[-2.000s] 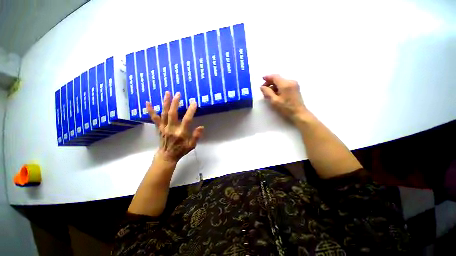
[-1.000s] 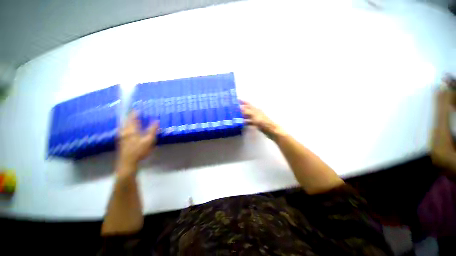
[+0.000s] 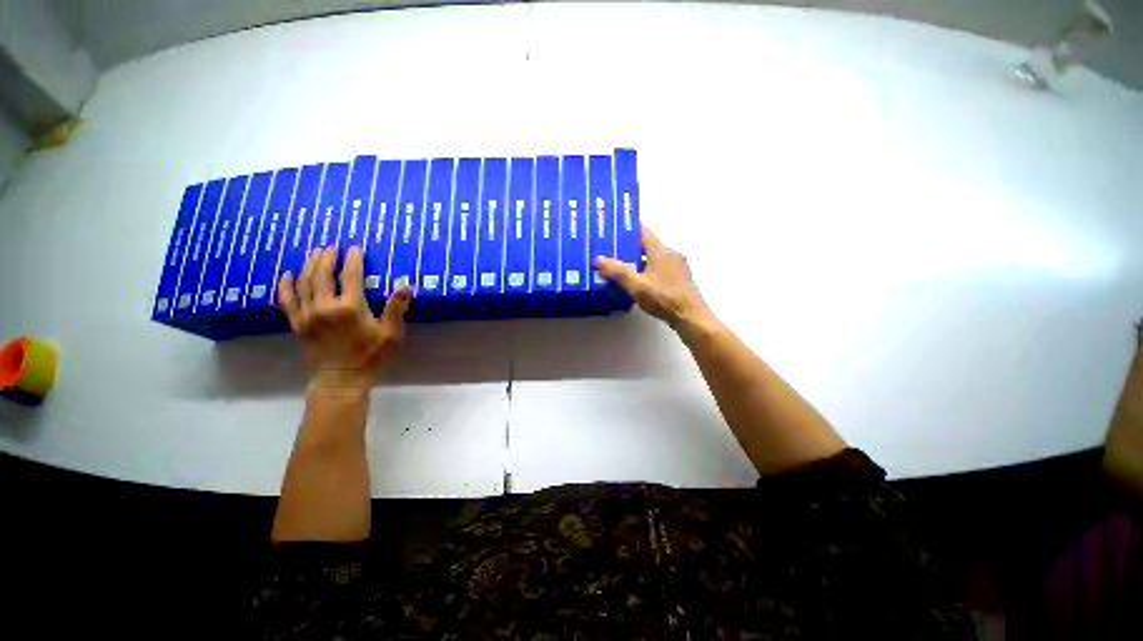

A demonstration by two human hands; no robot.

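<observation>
A row of blue retail boxes (image 3: 464, 232) stands side by side on the white table (image 3: 802, 163), with white lettering and small square codes on the narrow sides. The row has no gap in it. My left hand (image 3: 336, 313) lies on the near edge of the row, left of its middle, fingers spread over the boxes. My right hand (image 3: 652, 278) is at the right end of the row, with its thumb on the near front corner and its fingers behind the end box. The undersides of both hands are hidden.
An orange and yellow roll (image 3: 30, 369) lies at the table's left end. A small clear item (image 3: 1030, 75) is at the far right by the wall. Another person's arm (image 3: 1128, 420) shows at the right edge.
The gap between the two groups of boxes has closed into one row. My left hand moved left onto the boxes, and my right hand came to the right end box.
</observation>
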